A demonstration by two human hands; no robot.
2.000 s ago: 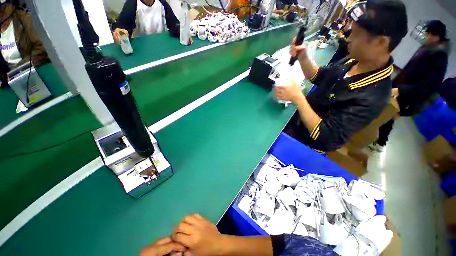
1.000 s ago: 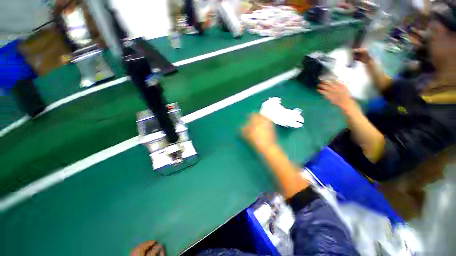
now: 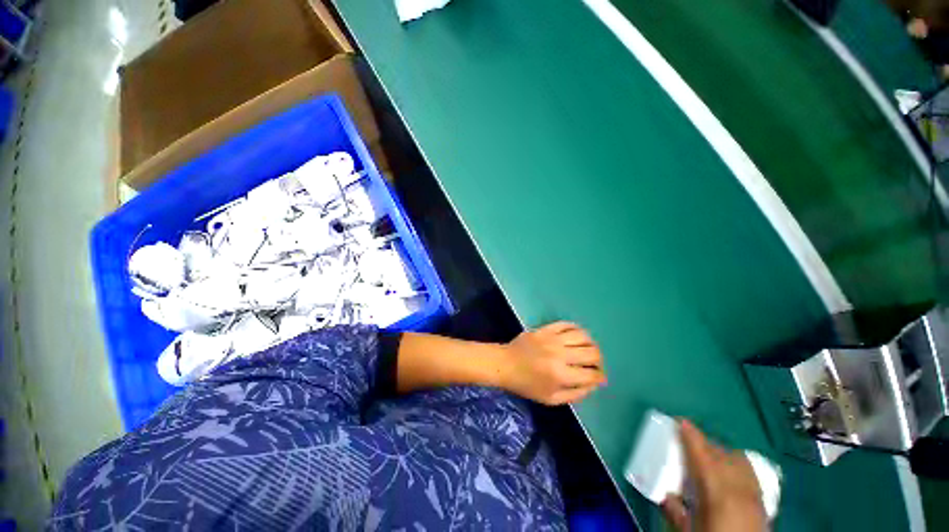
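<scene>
My right hand [image 3: 720,480], slightly blurred and near the bottom edge, is closed on a white plastic part [image 3: 658,457] just over the front of the green bench. White surfaces show on both sides of the fingers; the middle of the part is hidden. My left hand [image 3: 557,364] rests at the bench's front edge, fingers curled in, back of the hand up, with nothing visible in it.
A silvery screw feeder [image 3: 855,400] stands at right, with the black screwdriver's tip end [image 3: 929,457] beside it. At left are a blue bin [image 3: 117,312] of white parts and an open cardboard box [image 3: 224,78]. A white piece [image 3: 418,8] lies on the bench [image 3: 562,197] at the top.
The view has swung left, bringing the left-hand bin and box in. My right hand, earlier reaching towards a white part on the bench, now holds a white part near me.
</scene>
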